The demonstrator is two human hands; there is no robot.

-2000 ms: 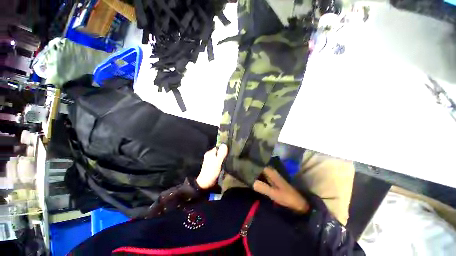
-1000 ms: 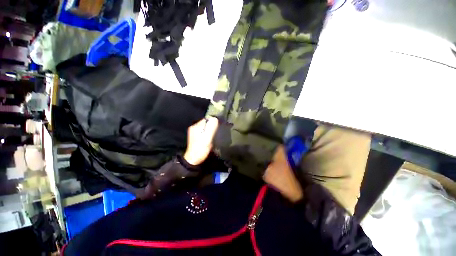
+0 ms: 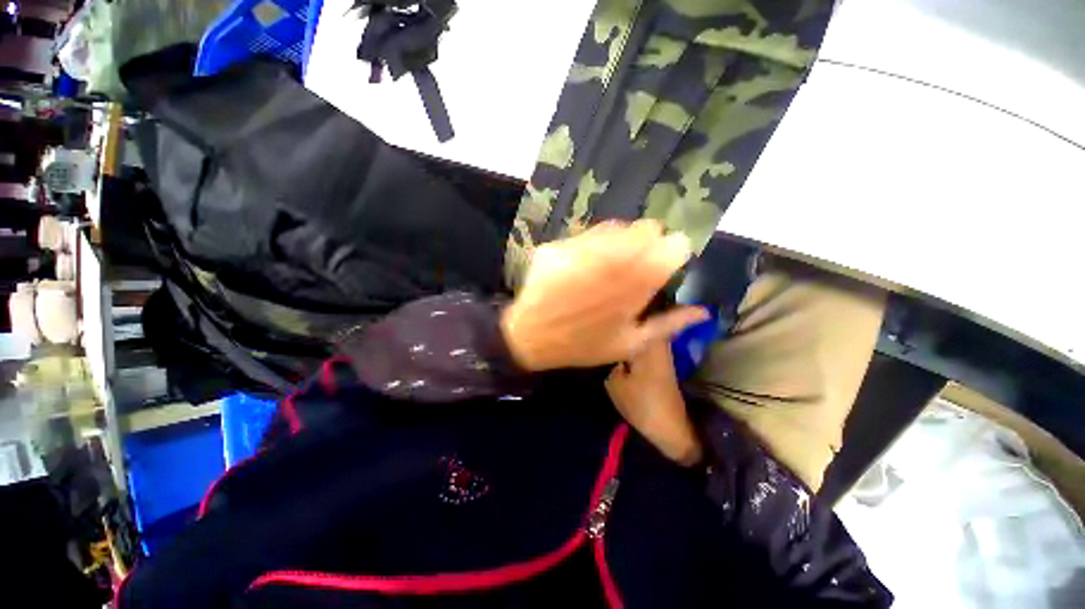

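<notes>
The camouflage panel (image 3: 666, 131) runs from the top edge down over the table's front edge towards my lap. A dark band lies lengthwise along it. My left hand (image 3: 601, 292) lies across the panel's lower end, back of the hand up, thumb pointing right; its fingertips are not clear. My right hand (image 3: 654, 399) is just below and partly behind my left hand, its fingers hidden. Whether either hand grips the cloth does not show. Black webbing tabs (image 3: 411, 48) lie in a loose heap left of the panel.
The white table (image 3: 916, 155) extends right, its dark front edge sloping down. Large black bag pieces (image 3: 321, 190) heap at my left. A blue basket (image 3: 256, 42) is upper left, a blue bin (image 3: 179, 476) lower left. A white sack (image 3: 964, 512) is lower right.
My left hand has moved right from the panel's left edge across to my right hand. The table, tabs and panel appear higher in the view, with fewer tabs showing.
</notes>
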